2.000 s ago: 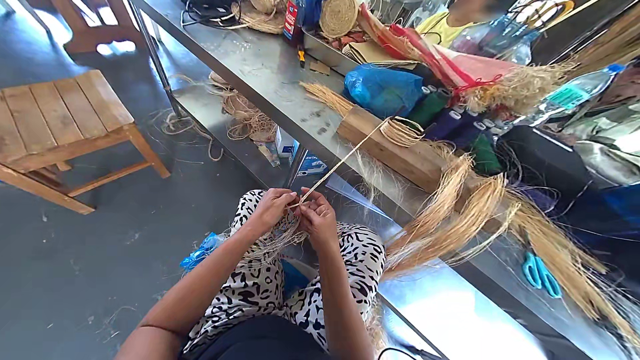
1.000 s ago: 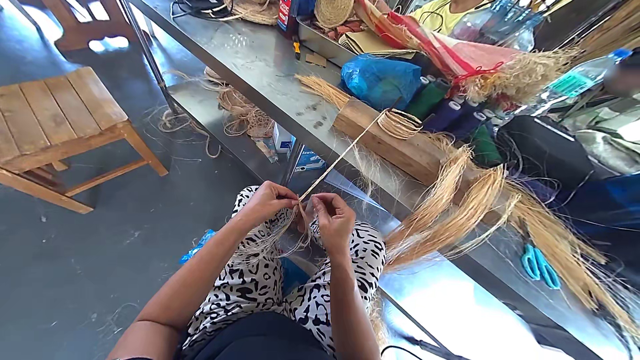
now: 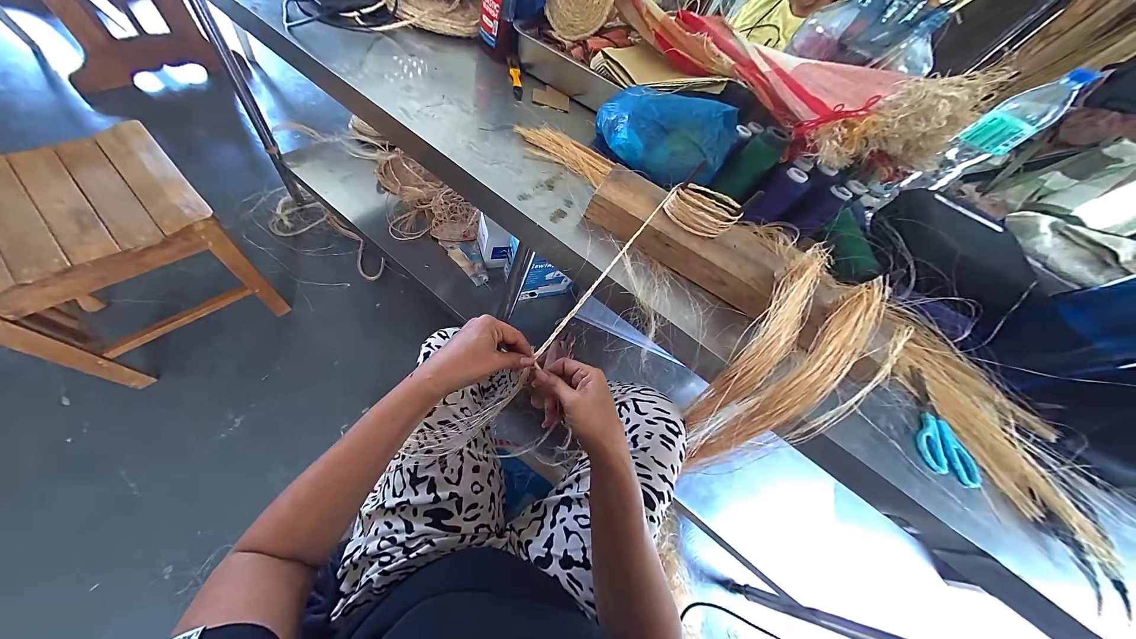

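Observation:
A thin braided fibre cord point(image 3: 612, 264) runs taut from a coil of cord point(image 3: 701, 211) on a wooden block point(image 3: 683, 253) down to my hands. My left hand point(image 3: 484, 351) pinches the cord's lower end above my lap. Just right of it, my right hand point(image 3: 577, 395) holds strands between thumb and fingers. Loose pale fibres point(image 3: 461, 426) hang from there over my patterned trousers. Bundles of straw-coloured fibre point(image 3: 825, 346) lie across the block and droop over the table edge. Fingertip details are partly hidden.
The metal table point(image 3: 426, 106) carries a blue plastic bag point(image 3: 666, 133), thread spools point(image 3: 785, 191), turquoise-handled scissors point(image 3: 948, 451) and a plastic bottle point(image 3: 1021, 120). Tangled cord point(image 3: 426, 191) lies on the lower shelf. A wooden stool point(image 3: 106, 204) stands at left. Part of another person shows at the top.
My hands have shifted slightly at the cord's lower end. A second ago they were a little apart; now their fingers are closer together. The coil stays on the block.

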